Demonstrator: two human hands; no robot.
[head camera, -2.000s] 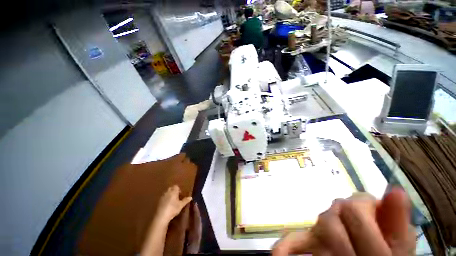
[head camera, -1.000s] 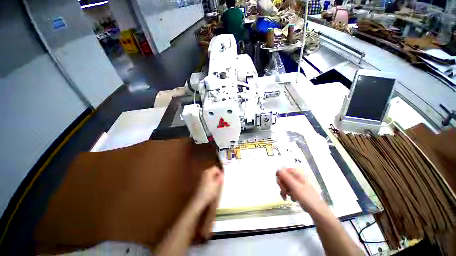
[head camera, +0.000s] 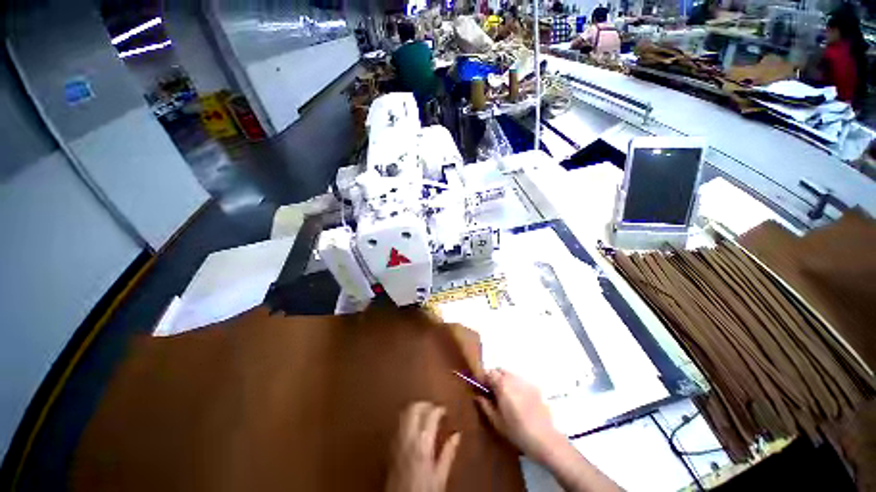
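Observation:
A wide brown panel (head camera: 288, 404) lies over the near left of the machine table and covers the left part of the white template (head camera: 523, 332). My left hand (head camera: 421, 450) rests on top of the panel near its right part, fingers slightly spread. My right hand (head camera: 519, 411) is at the panel's right edge, with a thin pointed tool (head camera: 471, 381) at its fingertips; its tip points left over the panel. The white sewing machine head (head camera: 396, 252) stands just behind the panel. A yellow clamp (head camera: 475, 293) shows beside the head, partly hidden.
Dark brown straps (head camera: 740, 336) lie in a row at the right, with brown panels (head camera: 831, 274) beyond. A control panel (head camera: 660, 187) stands behind the straps. White sheets (head camera: 226, 279) lie behind the panel at left. A person in green (head camera: 411, 67) is in the background.
The brown panel has moved right from the left side, over the template. My left hand has left the panel's edge and lies on it. My right hand has come to its right edge.

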